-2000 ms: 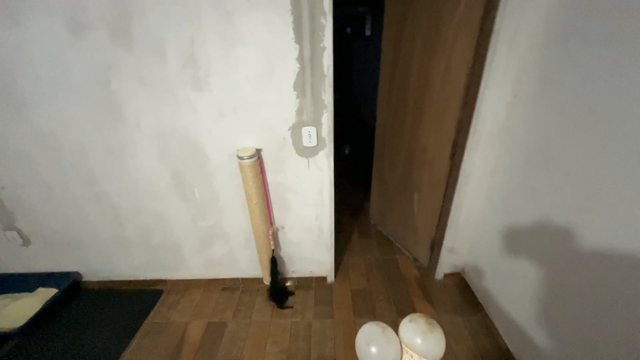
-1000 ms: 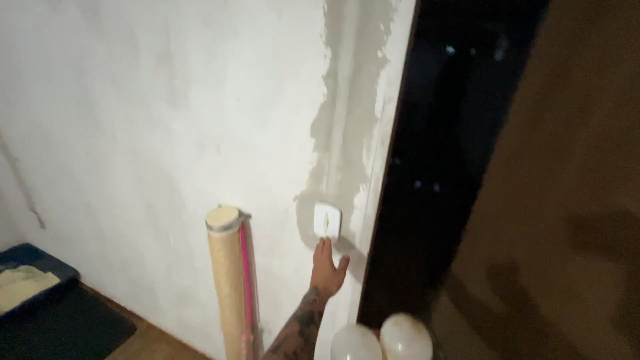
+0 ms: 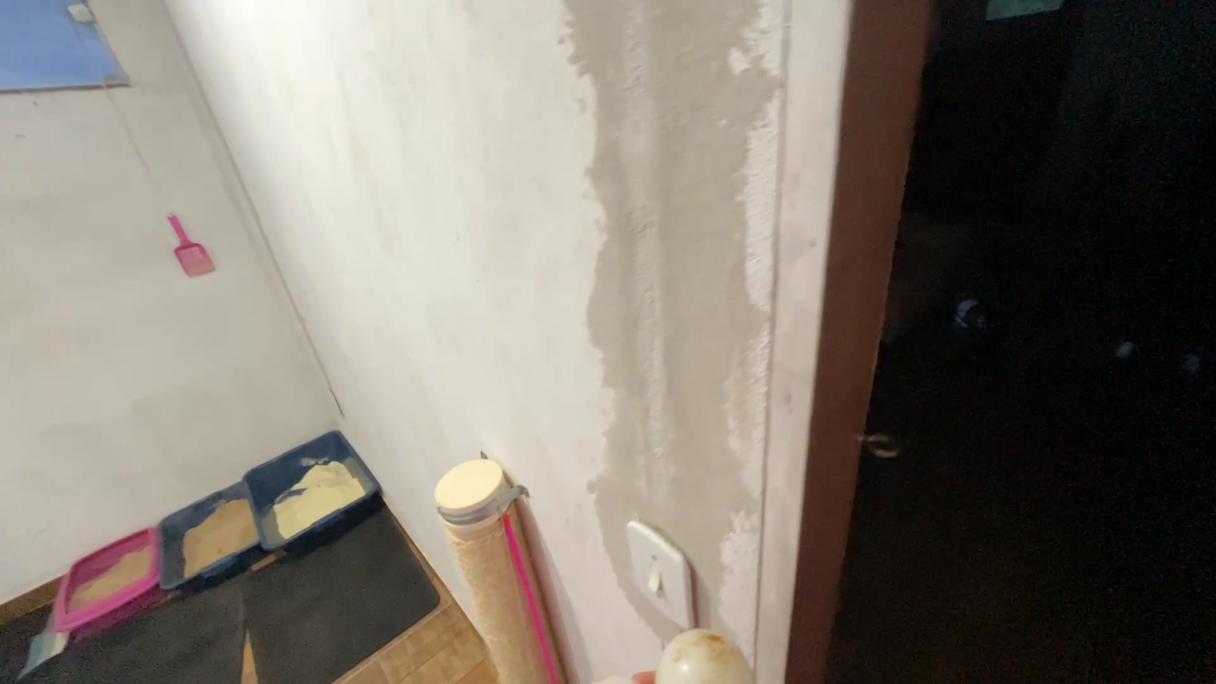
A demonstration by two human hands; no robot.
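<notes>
A white light switch plate with a small rocker is set in the grey patched strip of wall. Just below it, at the bottom edge, a glossy off-white round object with brown stains shows its upper part. A sliver of skin, perhaps a fingertip, touches its left side, beside another pale rounded edge. Which hand this belongs to is unclear, most likely my right hand; its grip is hidden. My left hand is out of view. Left of the switch, a rope-wrapped scratching post with a pink cord leans on the wall.
A dark doorway with a brown frame takes up the right side. At the lower left, blue litter trays and a pink tray stand by dark mats. A pink litter scoop hangs on the left wall.
My left hand, seen at the switch plate one second ago, has left the view. The wall and the left corner look brighter. The view has turned left, bringing the trays and scoop in.
</notes>
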